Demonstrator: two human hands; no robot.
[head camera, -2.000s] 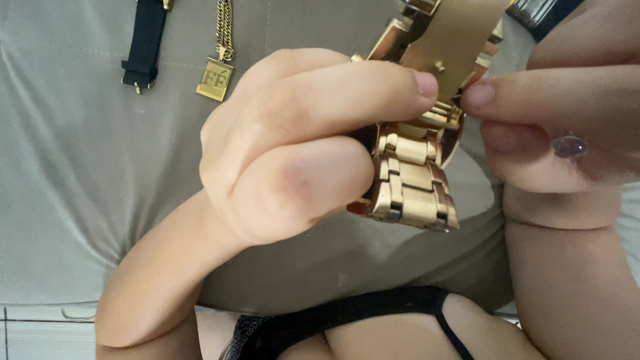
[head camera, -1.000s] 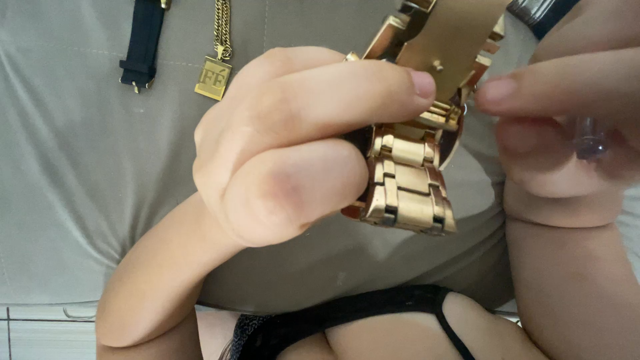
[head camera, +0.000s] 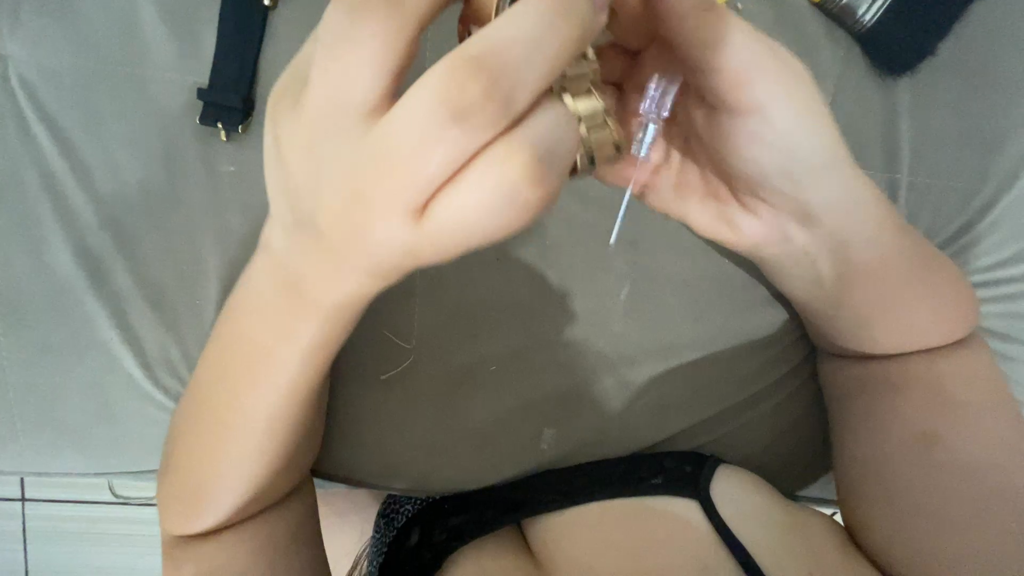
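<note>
At the top of the head view, my left hand (head camera: 448, 136) grips a gold-coloured metal watch (head camera: 590, 120), whose link bracelet hangs out beside my curled fingers. The watch's upper part is hidden by my fingers and the frame edge. My right hand (head camera: 728, 136) is raised against the watch from the other side. A small screwdriver with a clear purplish handle (head camera: 658, 98) lies across its palm and fingers, its thin metal shaft pointing down toward the cushion. My right fingertips are mostly hidden, so what they pinch cannot be told.
Grey upholstery (head camera: 496, 384) spreads under my hands. A black watch strap with a gold buckle (head camera: 232, 72) lies at the upper left. A dark fuzzy item beside a shiny banded one (head camera: 904, 40) is at the upper right. White tiled floor (head camera: 80, 520) shows at the lower left.
Both hands and the watch have moved up in the view, and the bracelet has turned. My right hand has turned so that its palm and the screwdriver's shaft show. The gold chain pendant is no longer visible.
</note>
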